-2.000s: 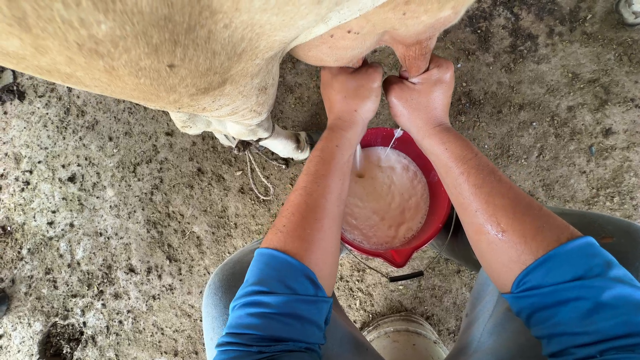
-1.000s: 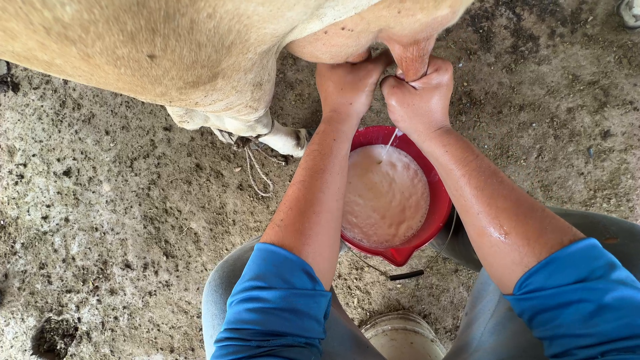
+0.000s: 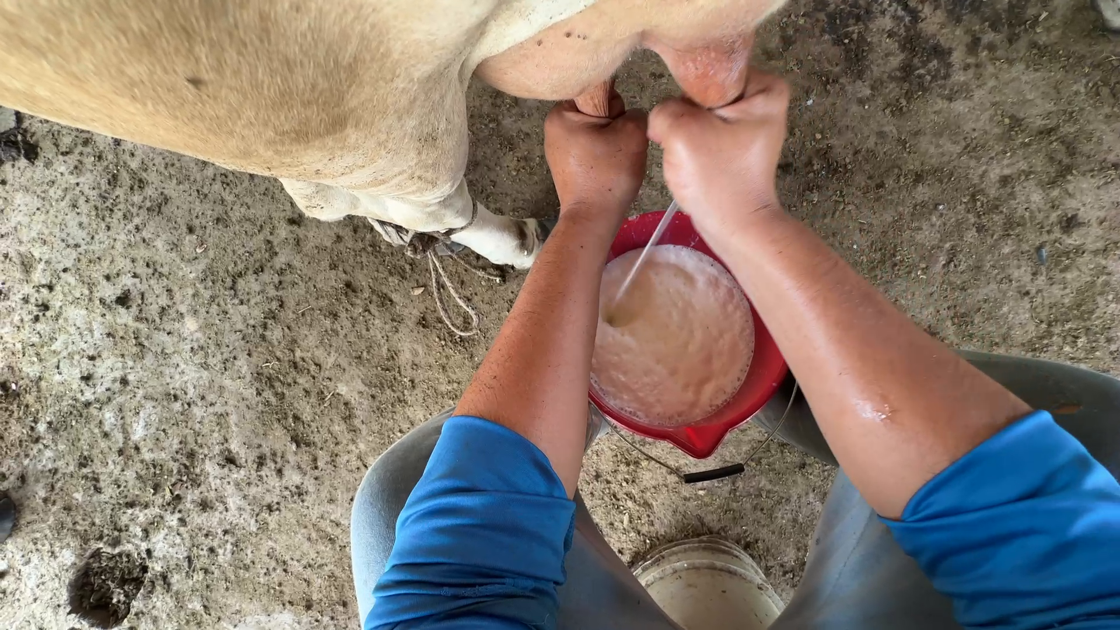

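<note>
My left hand (image 3: 597,157) is closed around one teat of a pale tan cow (image 3: 332,87), below its udder (image 3: 560,66). Just to the right, my right hand (image 3: 726,144) grips another teat, whose swollen upper part shows above the fist. From under my right hand a thin white stream of milk (image 3: 647,249) falls into a red bucket (image 3: 770,363). Foamy milk (image 3: 682,341) fills much of the bucket, which stands between my knees, its spout toward me. Its wire handle with a black grip (image 3: 713,473) hangs on my side.
A whitish plastic bucket (image 3: 709,582) stands between my thighs. The cow's lower leg (image 3: 499,241) is tied with a rope (image 3: 451,297) whose loop lies on the dirty ground at left. A hole (image 3: 107,586) shows in the ground at lower left.
My left hand has moved slightly down, and more of the teat above it now shows. The milk stream under my right hand now slants further left. Both hands stay at the udder.
</note>
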